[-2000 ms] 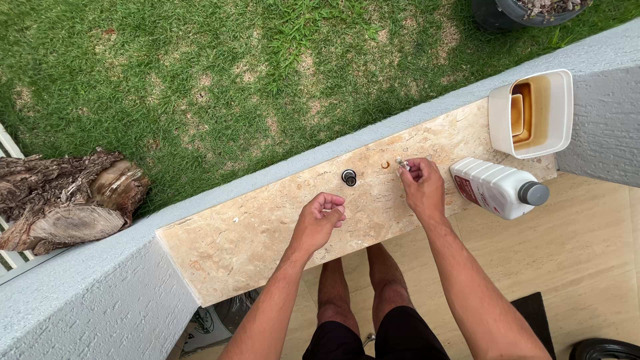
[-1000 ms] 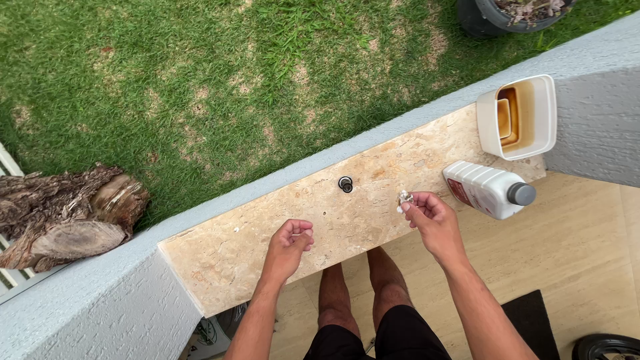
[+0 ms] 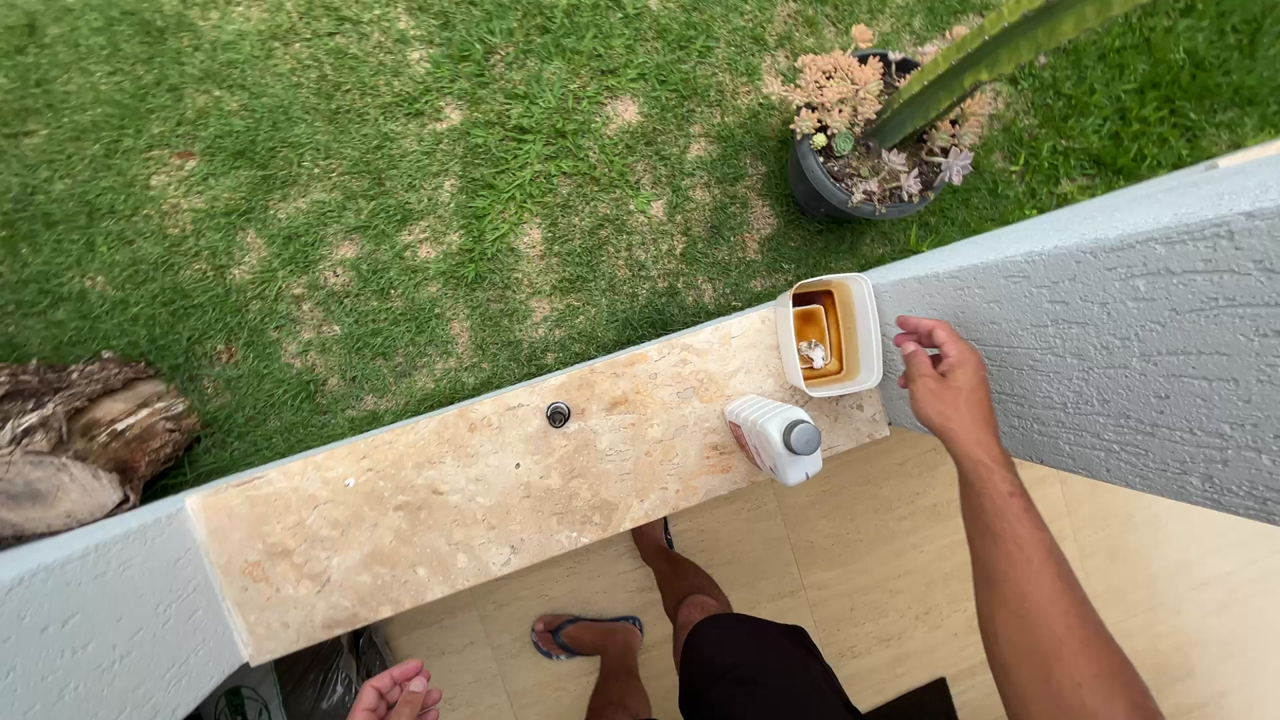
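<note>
My right hand [image 3: 940, 385] is just right of a white plastic tub [image 3: 868, 335], fingers curled and apart, holding nothing visible. Brown liquid or residue coats the tub's inside, and a small whitish crumpled piece [image 3: 813, 353] lies in it. Beside the tub, nearer me, a white plastic bottle [image 3: 770, 440] with a grey cap stands on the stone bench top [image 3: 440, 510]. A small black round part [image 3: 558, 414] rests farther left on the same slab. At the bottom edge my left hand [image 3: 398, 692] is partly cut off, fingers loosely bent, with nothing visible in it.
A textured grey wall [image 3: 1100, 330] rises at the right. Beyond the bench is grass with a black pot [image 3: 835, 195] of succulents and a cactus. A cut log [image 3: 90, 440] lies at the left. Dark plastic bags [image 3: 330, 675] are under the bench.
My right hand has moved right, past the tub, and let go of the small whitish piece, now in the tub. My left hand has drawn back toward me. The view has shifted right.
</note>
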